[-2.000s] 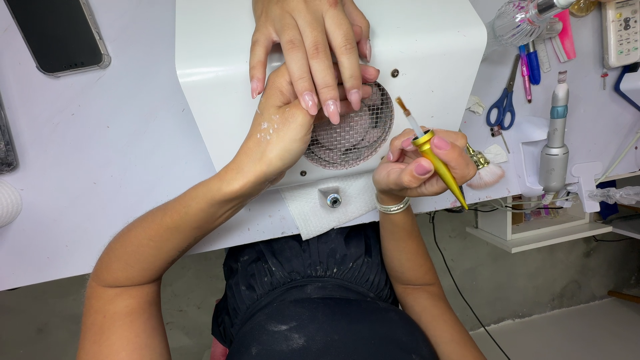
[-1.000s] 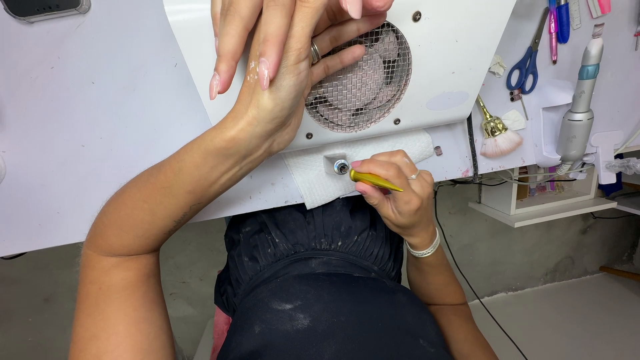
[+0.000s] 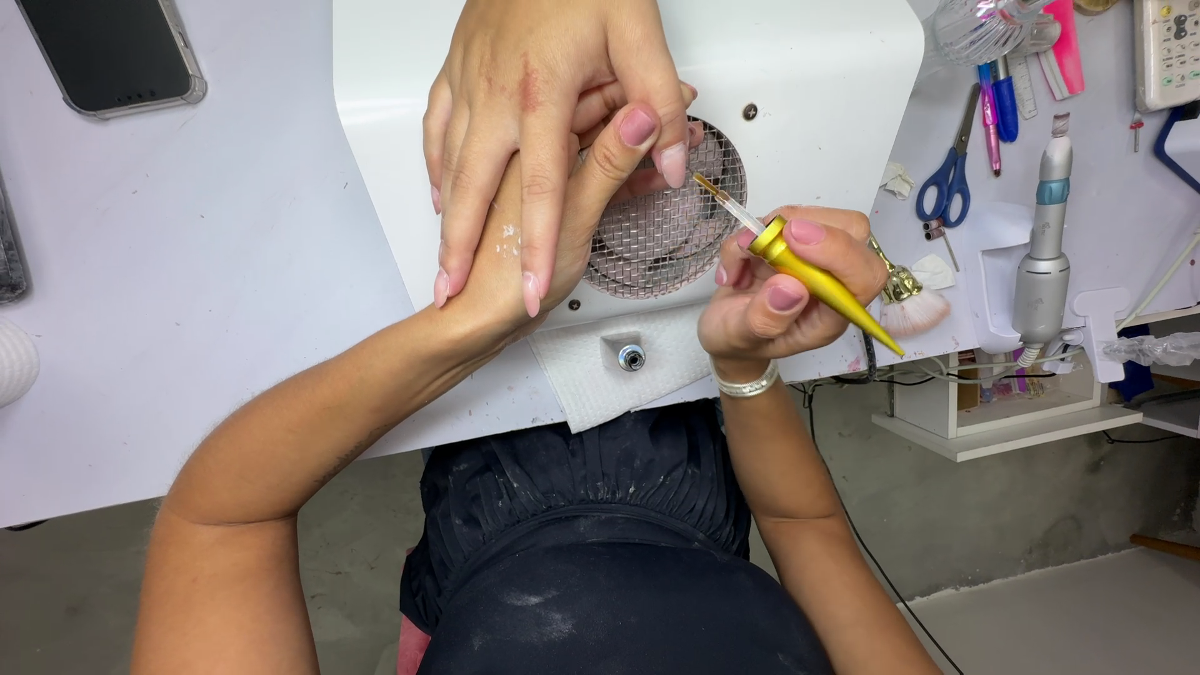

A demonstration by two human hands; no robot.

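My left hand (image 3: 572,211) holds another person's hand (image 3: 534,103) from beneath, my thumb beside that person's thumb. The long, pale pink nails of that hand point down and right over a white dust collector (image 3: 825,70) with a round metal mesh grille (image 3: 656,239). My right hand (image 3: 797,281) grips the yellow tapered cap of a nail brush (image 3: 816,283), its bristle tip very near the person's thumbnail. Below the grille, a small open bottle (image 3: 632,356) stands on a white paper towel (image 3: 591,380) at the table's near edge.
At right lie blue-handled scissors (image 3: 947,187), a fluffy brush (image 3: 911,309), a nail drill handpiece (image 3: 1042,244), pens (image 3: 1005,108) and a calculator (image 3: 1167,56). A smartphone (image 3: 112,52) lies at upper left. A small white drawer unit (image 3: 1008,422) and cables are under the right edge.
My right hand has moved up from the small bottle, where it held the brush a second ago, to the person's thumb. The person's hand has turned, with its thumb now toward the brush.
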